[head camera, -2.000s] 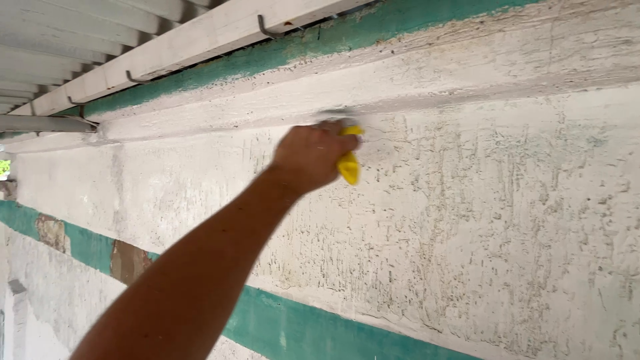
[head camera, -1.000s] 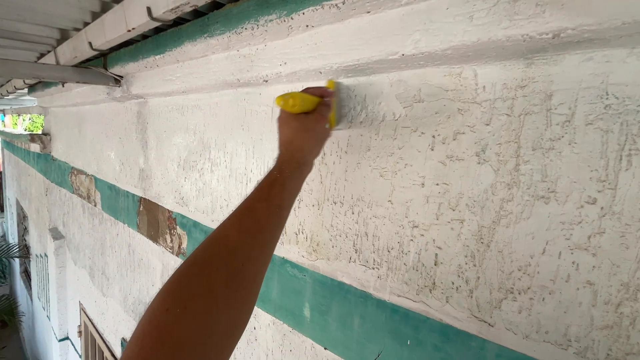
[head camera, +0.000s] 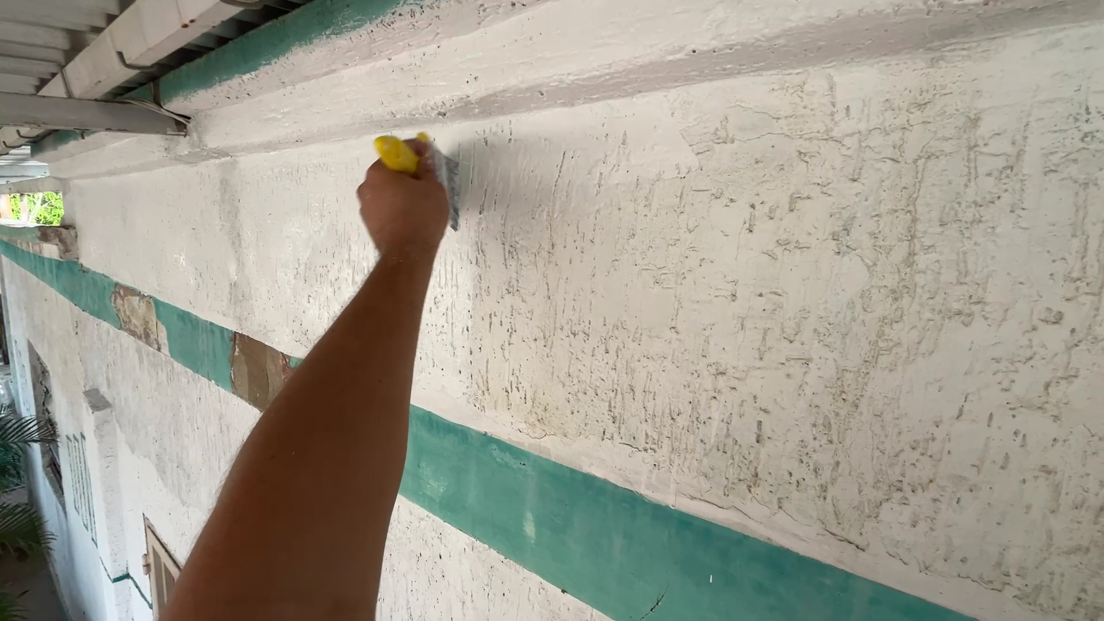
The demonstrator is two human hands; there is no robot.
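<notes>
My left hand [head camera: 404, 203] is raised against the upper part of a white, rough-textured wall [head camera: 776, 285]. It is closed around the yellow handle of a wide putty knife [head camera: 397, 153], whose handle end points up and left. The grey blade [head camera: 450, 185] stands out on the right side of the hand, at the wall just below a moulded ledge [head camera: 586, 86]. Fine pits and grooves mark the wall to the right of the blade, while the surface to the left looks smoother. My right hand is out of view.
A green painted band [head camera: 552, 483] crosses the wall below my hand, with bare brown patches [head camera: 257, 369] at left. Overhead are a white beam [head camera: 151, 39] and corrugated roofing. A metal bar [head camera: 86, 114] juts out at upper left. Palm fronds [head camera: 21, 517] show at lower left.
From two seconds ago, the putty knife has turned in my left hand, so its handle now points up and left instead of down. The view has shifted, showing more wall below.
</notes>
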